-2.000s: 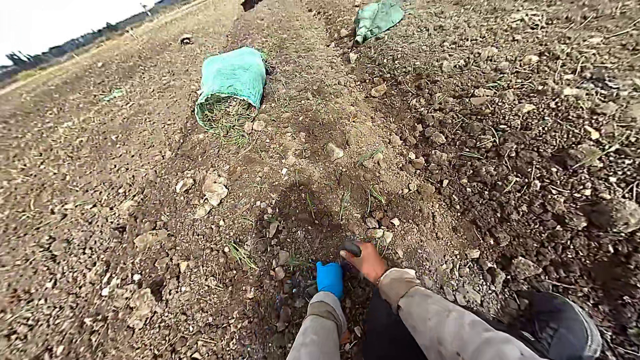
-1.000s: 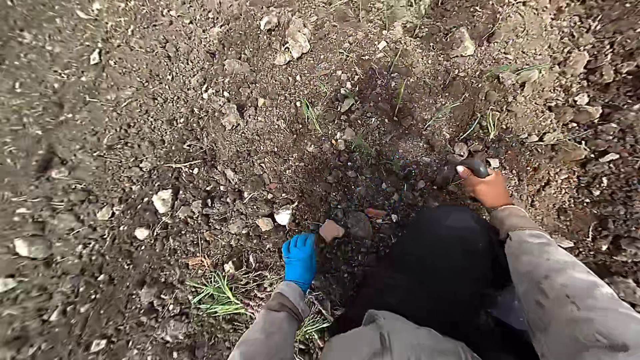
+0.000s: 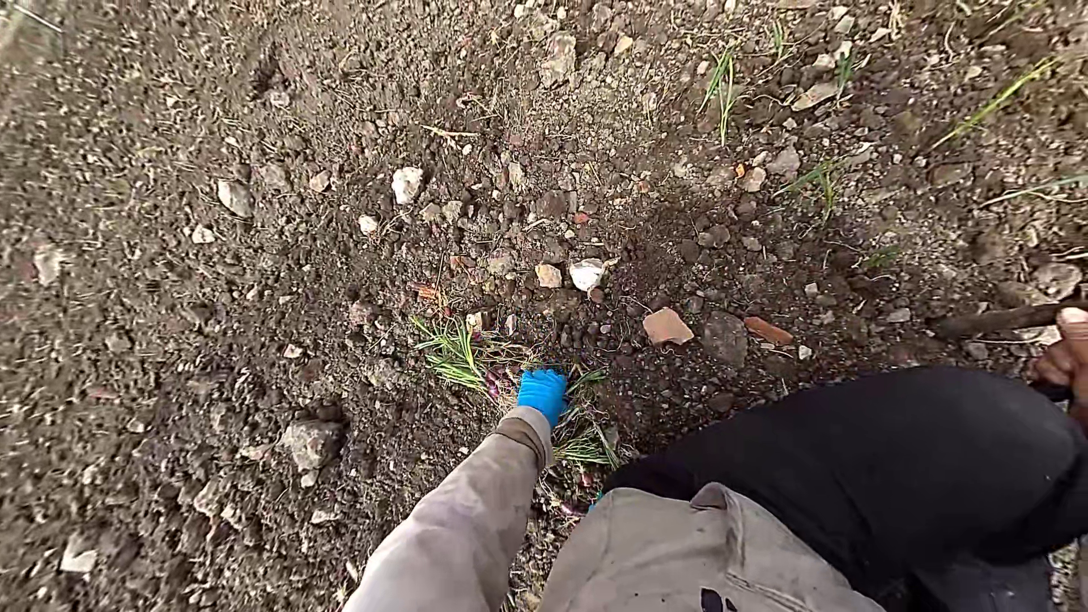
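My left hand, in a blue glove, reaches down into a pile of onion seedlings with green leaves and small purplish bulbs. Its fingers point down among the plants, and whether they grip any is hidden. At the right edge my bare right hand is closed around a dark tool handle, whose working end cannot be made out. More seedlings lie just below the glove, beside my clothing.
Stony soil surrounds me. A flat terracotta shard, a white stone and a larger grey stone lie on it. Seedlings stand in the soil at the upper right. My bent knee is at the lower right.
The view has swung down and left, away from the green mesh sacks. My left hand has moved away from my right hand, down to the seedling pile. The right hand still holds the dark handle.
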